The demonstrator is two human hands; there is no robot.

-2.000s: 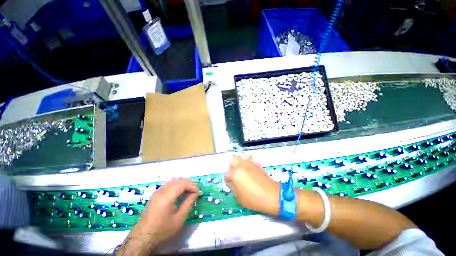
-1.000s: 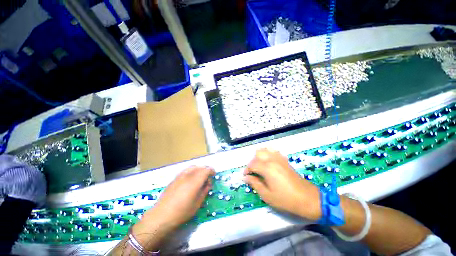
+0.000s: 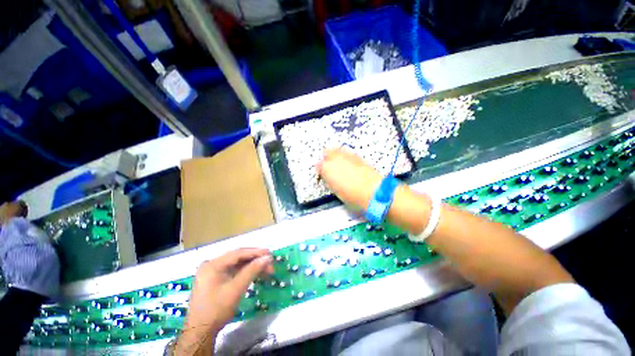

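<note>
Green circuit board panels (image 3: 317,278) dotted with small silvery and dark parts run along the near track. My left hand (image 3: 226,285) is over the boards left of centre, thumb and forefinger close together; whether a small part is between them is too small to tell. My right hand (image 3: 345,179), with a blue strap (image 3: 381,199) and a white bracelet on its wrist, reaches into the black tray (image 3: 298,200) of small white components (image 3: 369,132). Its fingertips are down among the components and partly hidden, so what they hold cannot be told.
A brown cardboard sheet (image 3: 226,195) lies left of the tray, and a black tray (image 3: 156,212) beyond it. Loose white parts (image 3: 438,122) lie right of the tray. A blue coiled cord (image 3: 418,69) hangs to the strap. A neighbour's sleeve (image 3: 28,254) is at far left.
My right hand has moved from above the boards up and back into the tray of white parts. My left hand stays over the boards. The neighbour's hand now shows at far left.
</note>
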